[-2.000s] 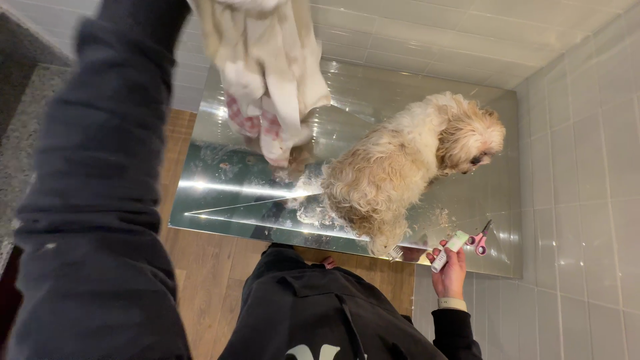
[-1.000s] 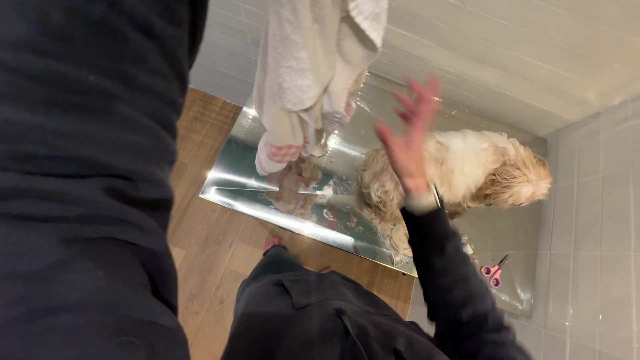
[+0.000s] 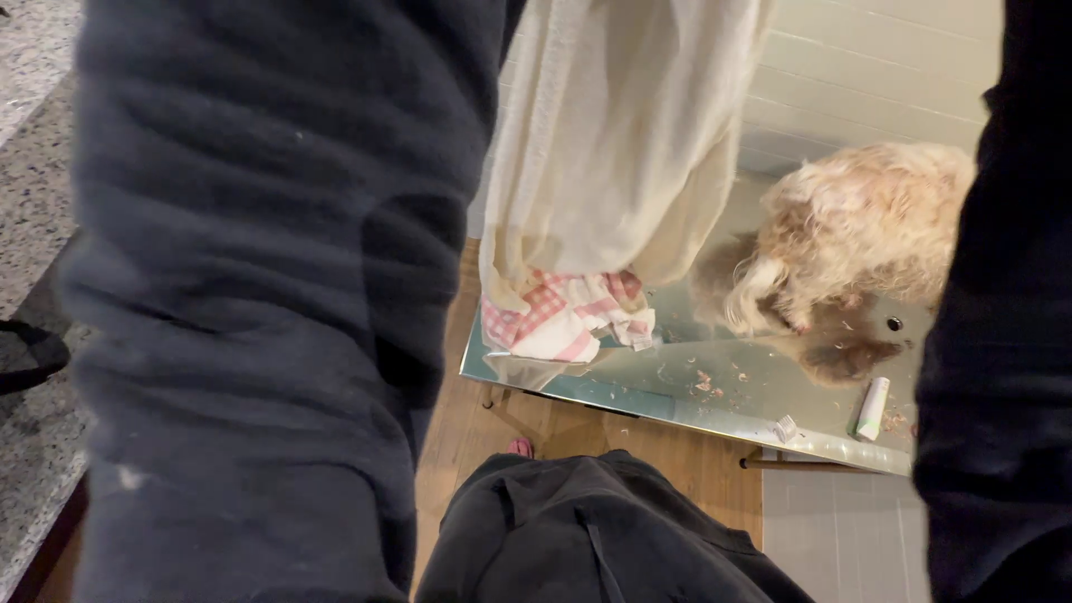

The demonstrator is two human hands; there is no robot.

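Note:
Both my sleeved arms reach up past the top of the view, so neither of my hands shows. A cream towel (image 3: 620,142) hangs down between the arms; what holds it is out of view. Below its lower edge, a pink-and-white checked cloth (image 3: 544,318) touches the glossy tabletop (image 3: 670,377). To the right, a cream and tan long-haired dog (image 3: 863,218) stands on the table, its front end hidden behind my right sleeve. A white and green tube-like object (image 3: 873,409) lies near the table's front edge, with a small clear plastic piece (image 3: 785,429) to its left.
Small tufts of hair (image 3: 705,383) are scattered over the tabletop. A tiled wall (image 3: 871,75) rises behind the table. On the left is a speckled stone counter (image 3: 29,167) with a black strap-like thing (image 3: 29,356). Wood flooring (image 3: 561,427) shows below the table.
My right hand, over the dog one second ago and holding the white and green object before that, has gone out of view. That object now lies on the table. The pink scissors are no longer visible.

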